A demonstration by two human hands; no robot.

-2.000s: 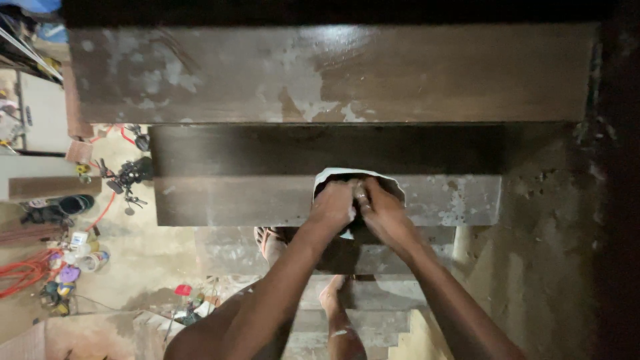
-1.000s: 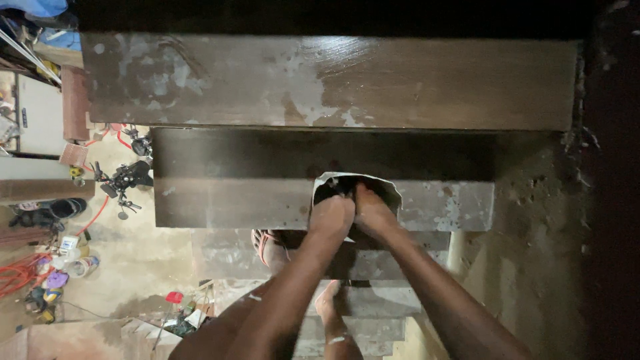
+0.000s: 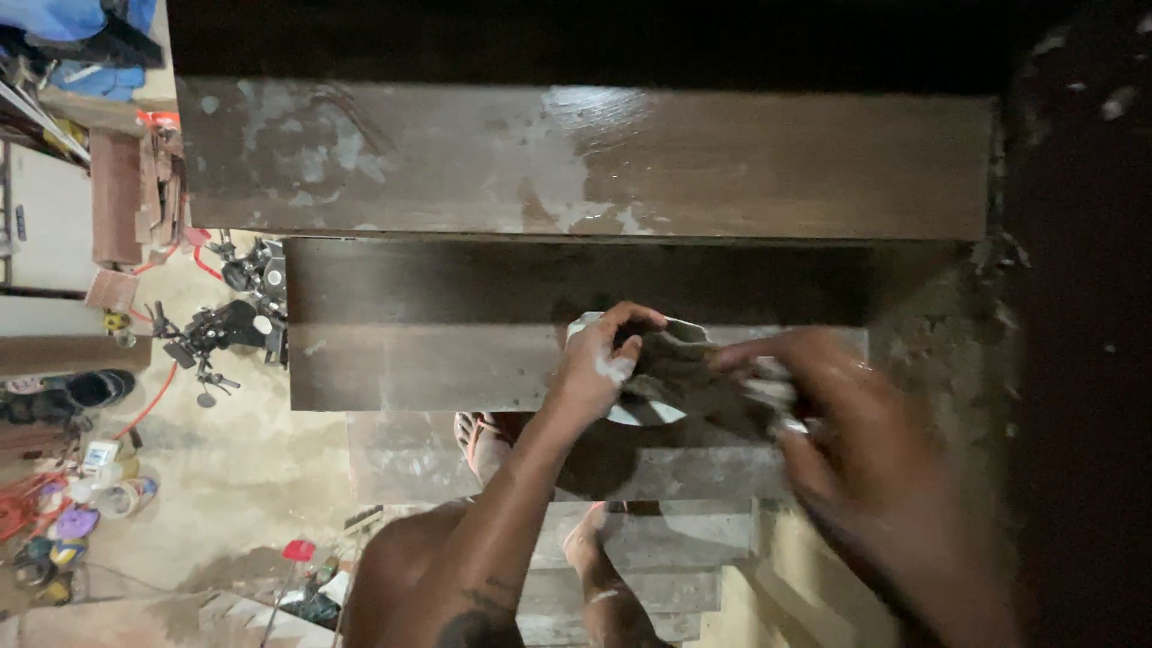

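Note:
A white-rimmed container, its inside mostly dark, rests on or just over a brown stair tread. My left hand, smeared with whitish paste, has its fingers curled over the container's left rim and a dark, crumpled piece at its mouth. To the right, my right hand is raised and blurred, with whitish, wet-looking material among the fingers; whether it grips a tool or cloth cannot be told. Above lies another tread with pale smears and a wet shine.
My feet in sandals stand on lower steps. A dark wall borders the stairs at right. Down at left, the floor holds motorcycles, an orange hose, tubs, shoes and a red dustpan-like thing.
Both hands were close together inside the container; my right hand has moved out to the right, and my left hand has shifted to the left rim.

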